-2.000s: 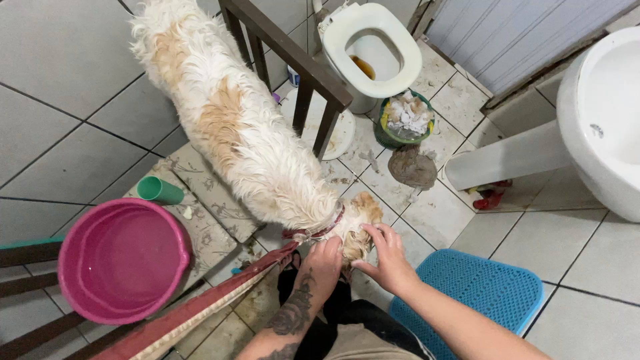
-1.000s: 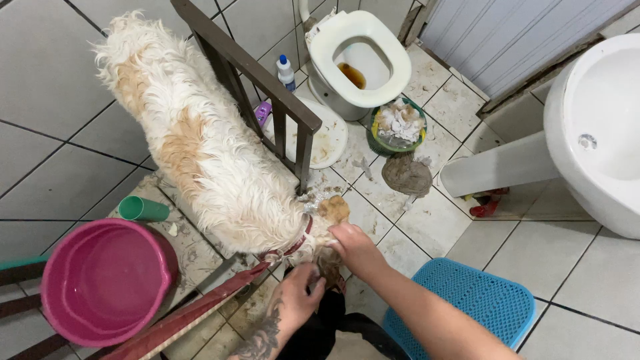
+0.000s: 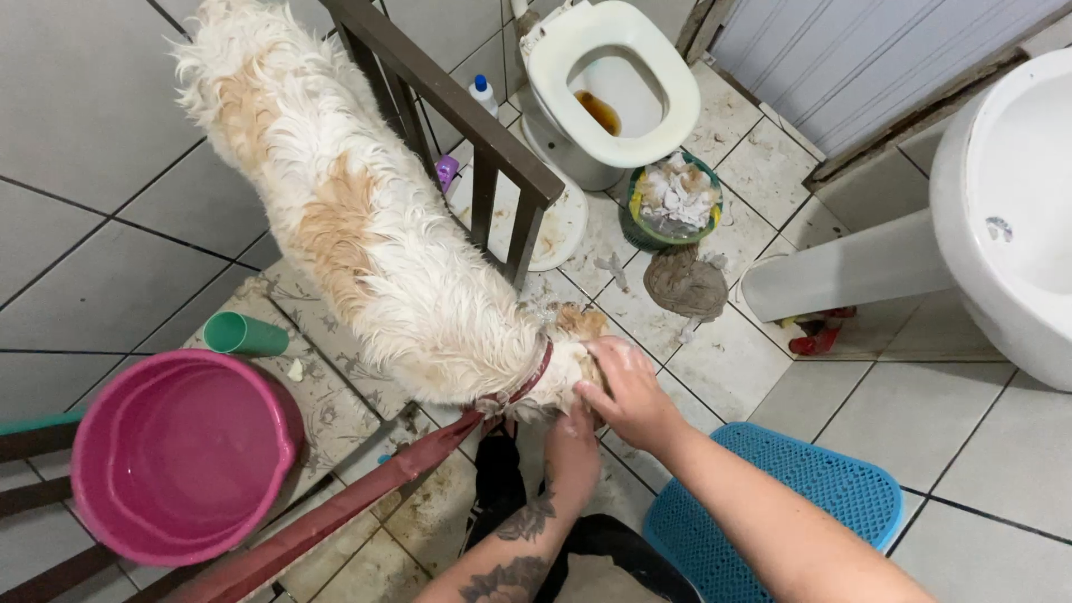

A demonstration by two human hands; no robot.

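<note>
A wet white and tan dog (image 3: 394, 251) stands at the left, its head low toward me. Around its neck is a red collar (image 3: 536, 373), tied to a red cloth strap (image 3: 360, 494) that runs to the lower left. My right hand (image 3: 628, 389) lies on the side of the dog's head, thumb and fingers spread. My left hand (image 3: 574, 452) is at the underside of the head, near the muzzle; its fingertips are partly hidden, so its grip is unclear. Some suds show near the dog's ear.
A pink basin (image 3: 188, 553) holding liquid and a green cup (image 3: 243, 333) are at the left. A brown wooden rail (image 3: 452, 100) stands beside the dog. Beyond are a toilet (image 3: 615, 151), a full waste bin (image 3: 636, 226) and a brown cloth (image 3: 687, 285). A blue plastic stool (image 3: 779, 502) and a pedestal sink (image 3: 846, 268) are at the right.
My left hand, lower and apart from my right hand a second ago, has moved up against the dog's head. My right hand has stayed at the head, its fingers now more spread.
</note>
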